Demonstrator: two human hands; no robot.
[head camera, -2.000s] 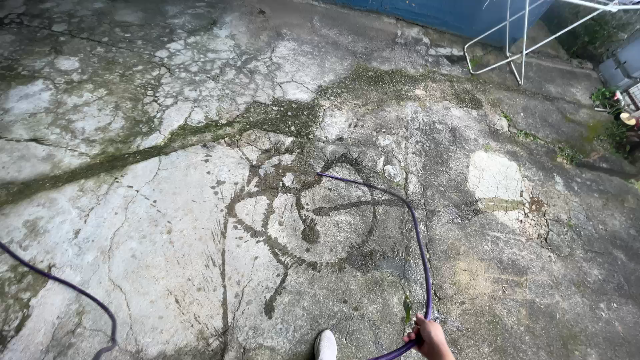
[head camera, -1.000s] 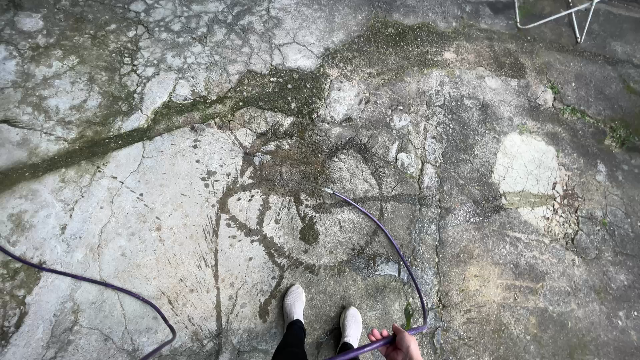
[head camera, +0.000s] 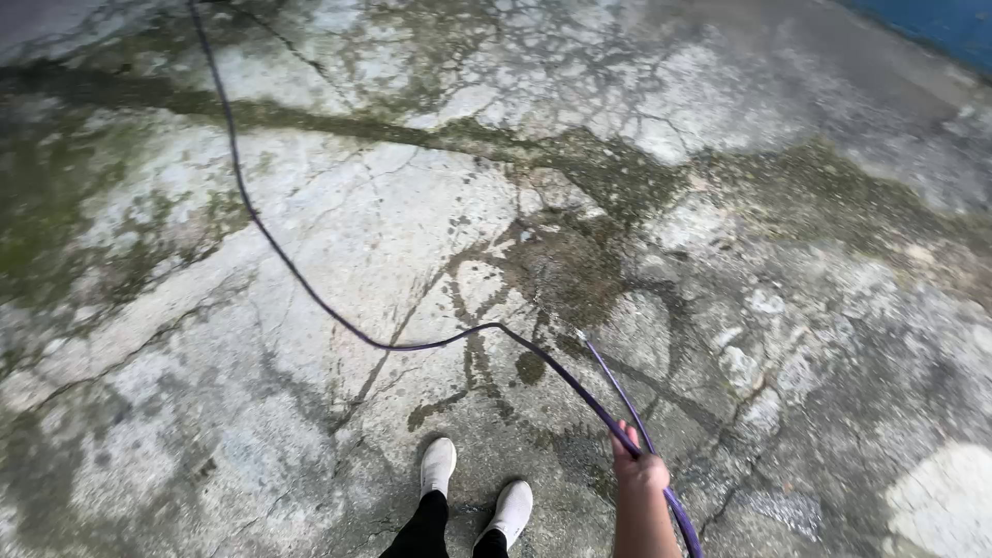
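A purple hose (head camera: 291, 267) runs from the top left over the concrete floor to my right hand (head camera: 639, 463) at the lower right. The fingers of that hand are around the hose, and a loop of it hangs past the wrist to the bottom edge. Beyond the hand, the hose's free end (head camera: 581, 335) points away from me, with water at its tip. A dark wet patch (head camera: 570, 267) spreads on the concrete just past the tip. My left hand is not in view.
My two feet in light shoes (head camera: 439, 465) stand on cracked concrete, left of the hand. A mossy strip (head camera: 349, 128) crosses the floor farther off. Part of a blue surface (head camera: 942, 27) shows at the top right corner. Wet lines mark the floor around the patch.
The hose, lying low at the left before, now stretches from the top left across to my right hand. The wet patch has grown since the first frame. The view has swung left.
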